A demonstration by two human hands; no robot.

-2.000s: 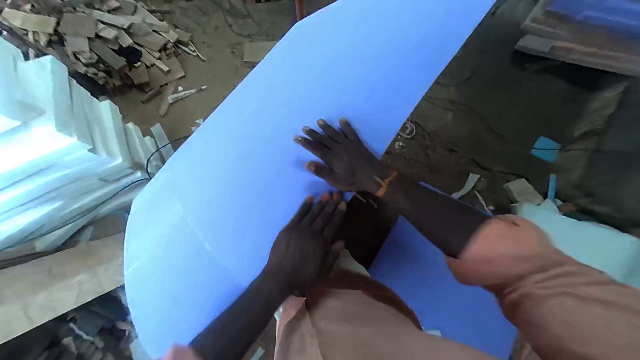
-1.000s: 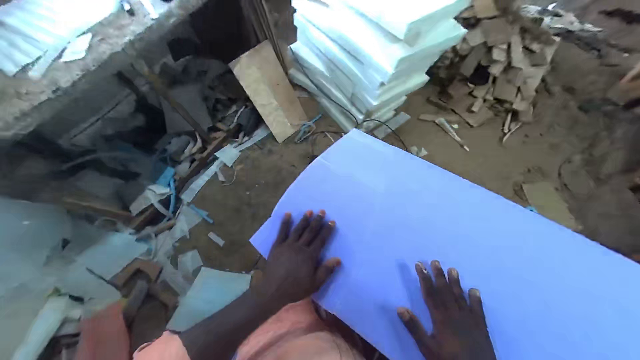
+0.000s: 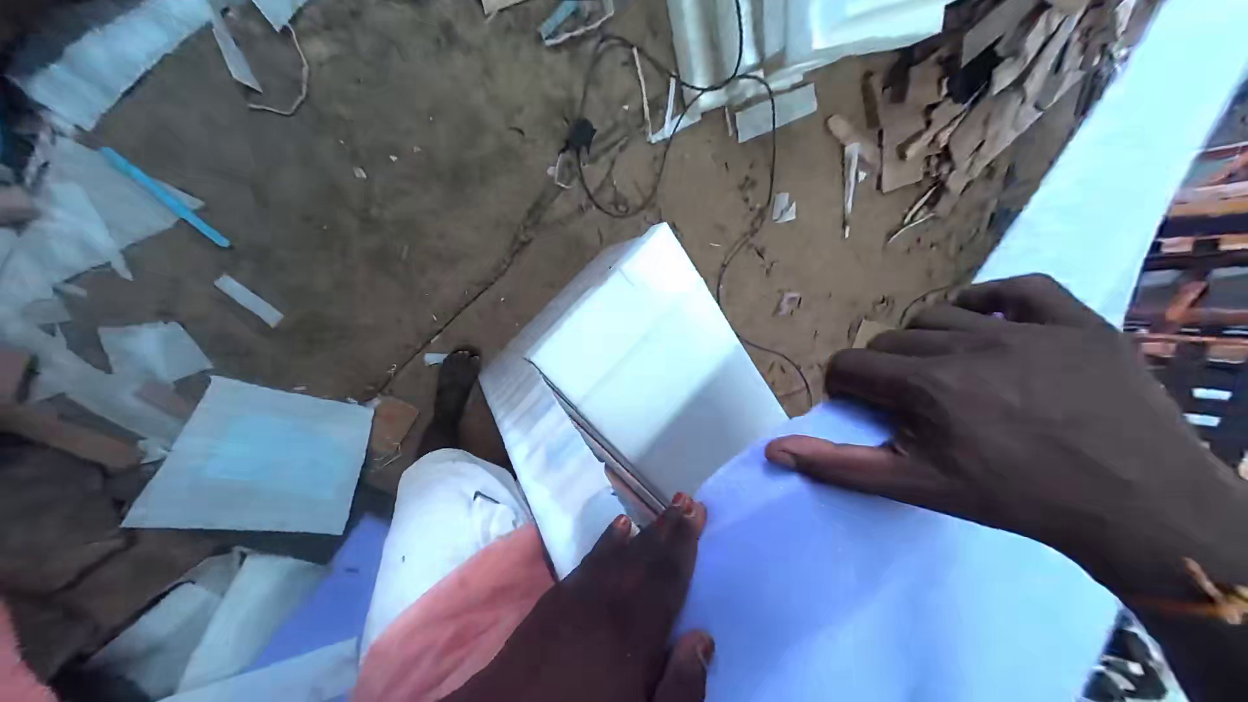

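Note:
A large blue-violet sheet (image 3: pixel 809 575) curves across the lower right. My right hand (image 3: pixel 985 400) grips its upper edge, the thumb on the near face and the fingers bent over behind. My left hand (image 3: pixel 643 585) lies at the sheet's left edge with its fingertips beside a slit in a white box-like piece (image 3: pixel 663 361) in front of me; whether it grips the sheet cannot be told. A pale strip (image 3: pixel 1102 166), perhaps part of the same sheet, runs up beyond my right hand.
A black cable (image 3: pixel 663 185) loops over the dirt floor. White stacked sheets (image 3: pixel 809 39) stand at the top, with a heap of brown scraps (image 3: pixel 975 97) to their right. Pale offcuts and a square sheet (image 3: pixel 258 458) lie at the left. My foot (image 3: pixel 453 390) is beside the white piece.
The sheet lay flat under both spread hands; now it is curved, and my right hand has closed on its edge. The white box-like piece has come into view. The view has shifted strongly.

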